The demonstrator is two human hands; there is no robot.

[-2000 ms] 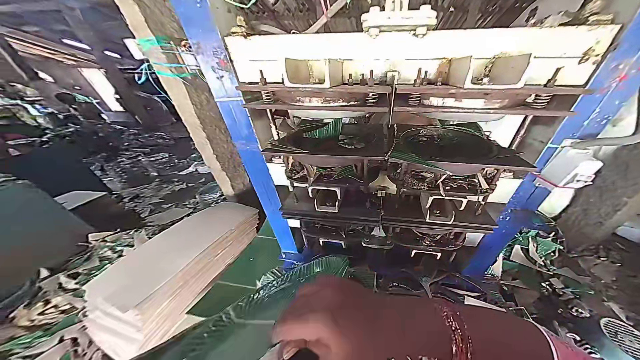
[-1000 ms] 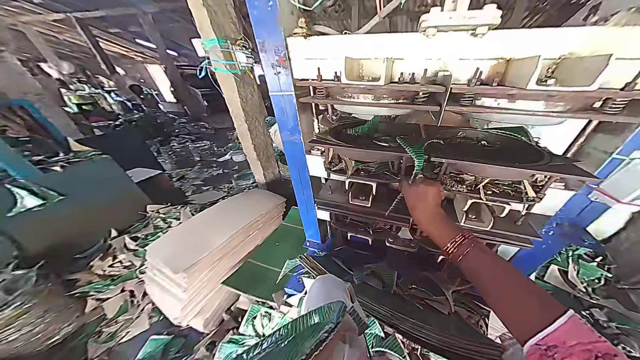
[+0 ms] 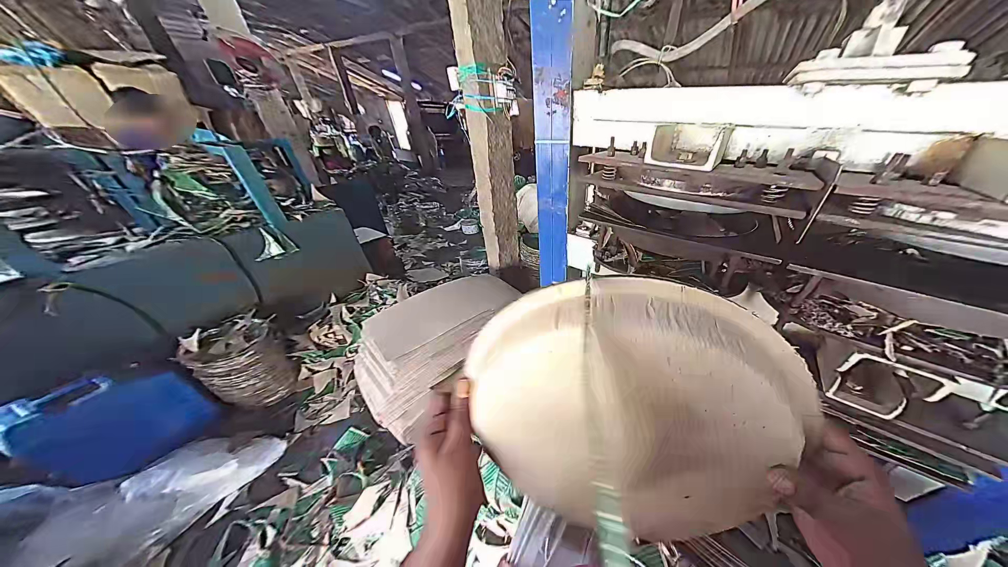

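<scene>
A pale round pressed plate [image 3: 669,409], shallow with a raised rim, is held up in front of me between both hands. My left hand [image 3: 450,465] grips its left edge, and my right hand [image 3: 843,488] grips its lower right edge with the thumb on the near face. A narrow green strip [image 3: 610,512] shows in line with the plate's lower edge. Behind the plate on the right stands the press machine with its dark lower platen [image 3: 890,260]. A stack of flat pale sheets [image 3: 433,331] lies left of the plate, partly hidden by it.
A blue steel post [image 3: 551,142] and a concrete pillar [image 3: 484,157] stand beside the press. Green and brown offcuts [image 3: 315,480] litter the floor. A woven basket [image 3: 240,358], a blue plastic container [image 3: 118,425] and clear plastic sheeting [image 3: 157,504] are at left. A person [image 3: 142,130] is behind the bench.
My right hand has moved away from the press, where it was one second ago. Both hands now hold the round plate. The view has swung left.
</scene>
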